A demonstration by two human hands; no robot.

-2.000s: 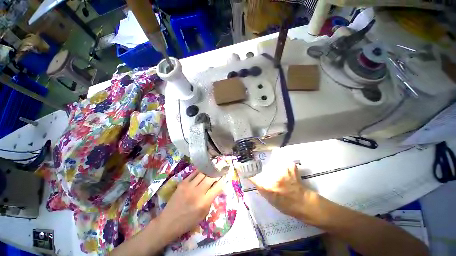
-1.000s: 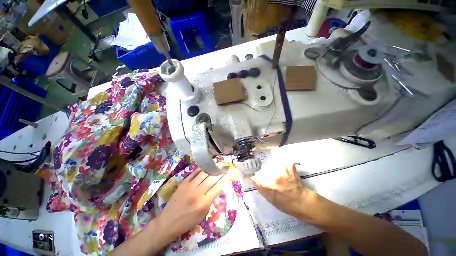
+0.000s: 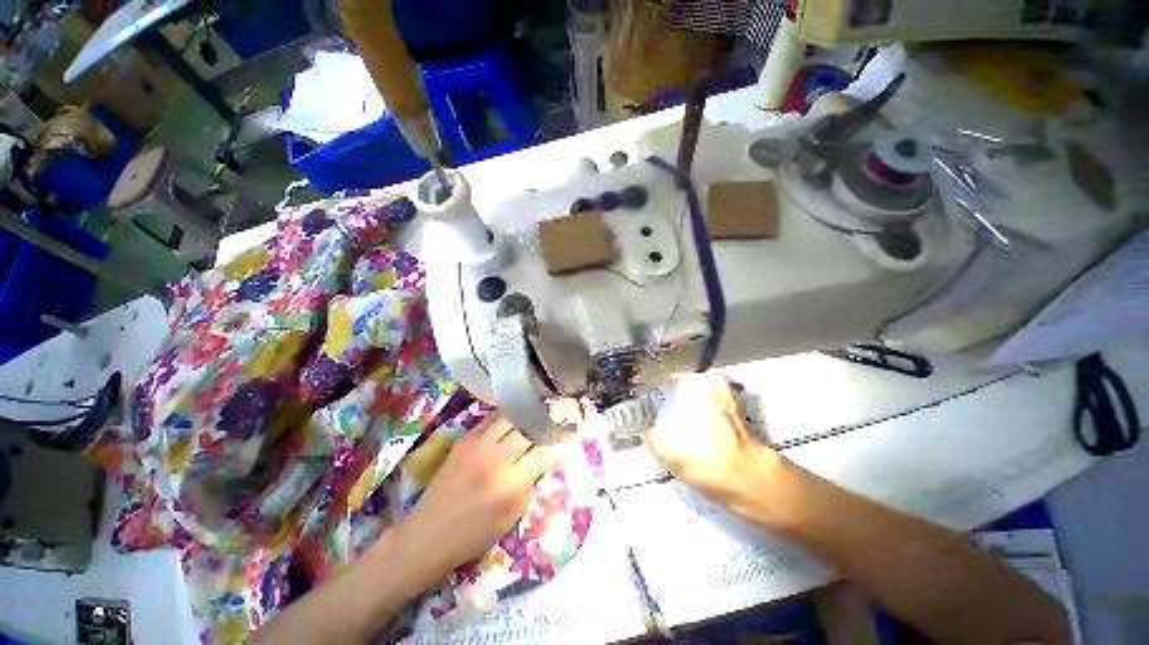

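The floral garment piece (image 3: 290,391) lies heaped left of the needle area of the white industrial sewing machine (image 3: 806,290). My left hand (image 3: 485,473) lies on the cloth, its fingertips beside the machine's left end; whether they pinch the cloth cannot be told. A narrow strip (image 3: 595,464) of the same print shows between my hands. My right hand (image 3: 712,441) is just right of the tension dial (image 3: 630,413), with fingers bent in bright glare; what it holds cannot be told. The needle and presser foot are hidden by the machine head.
Thread snips (image 3: 886,360) lie under the machine arm. Scissors (image 3: 1105,406) lie at far right. A second machine (image 3: 48,498) stands at left. A bobbin (image 3: 897,161) sits on top of the machine. A blue bin (image 3: 340,158) and a round stool (image 3: 145,189) stand behind.
The camera view has shifted slightly. My right hand's fingers are drawn in more and bent near the dial. My left hand's fingers are more curled on the cloth. Less strip shows below the machine head.
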